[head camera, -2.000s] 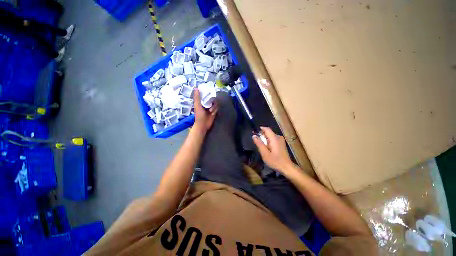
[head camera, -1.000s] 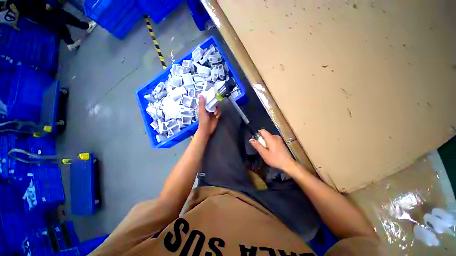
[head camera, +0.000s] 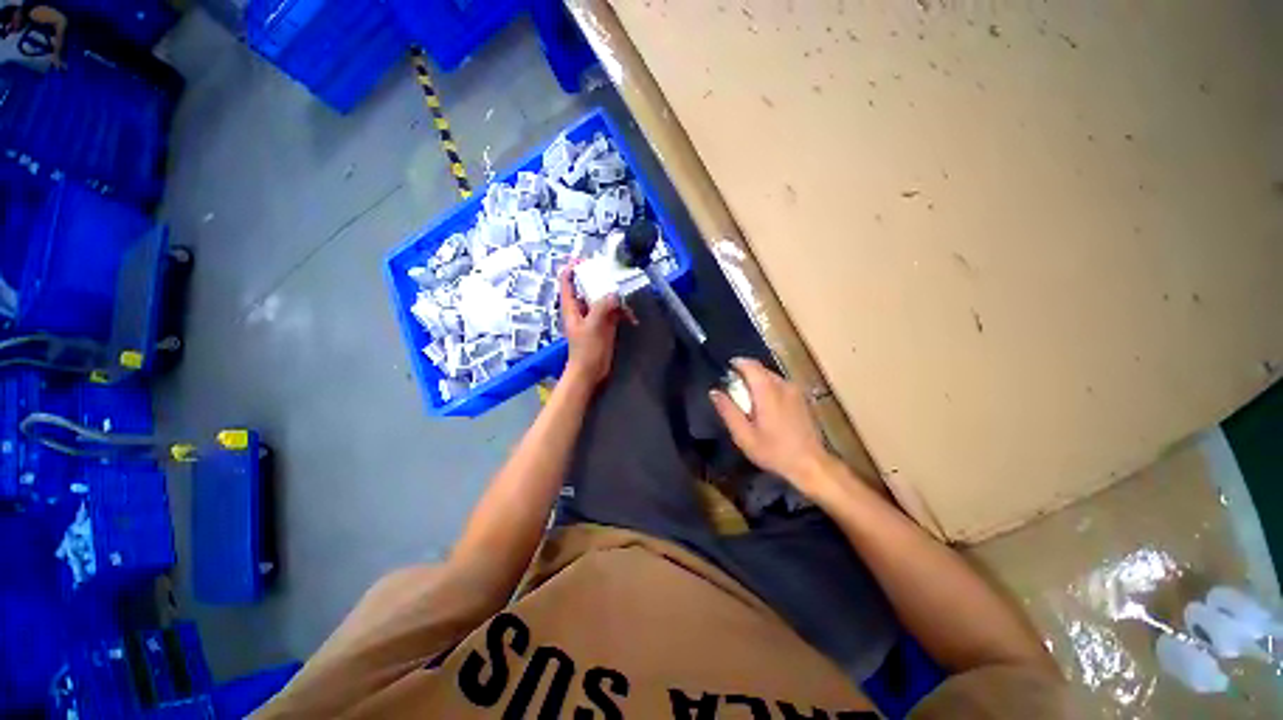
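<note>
My left hand [head camera: 592, 326] holds a white moulded plastic part [head camera: 605, 281] above my knee, at the near right edge of the blue tote. My right hand [head camera: 767, 415] grips the handle end of a mallet [head camera: 677, 304]. The mallet's black face points up and away, and its head is at the held part's upper right side. Whether the head touches the part is hard to tell. The blue tote [head camera: 407, 333] is heaped with white boxy parts [head camera: 529, 227].
A cardboard-covered bench [head camera: 1013, 253] runs along the right, with film [head camera: 1112, 605] and a few glossy white pieces [head camera: 1193, 661] at lower right. Blue crates [head camera: 85, 253] and trolleys [head camera: 228, 521] stand at left. Part of a person shows at top left.
Over the two seconds, the mallet head has met the held part's side and the part has turned in my left hand. The person at top left has moved mostly out of view.
</note>
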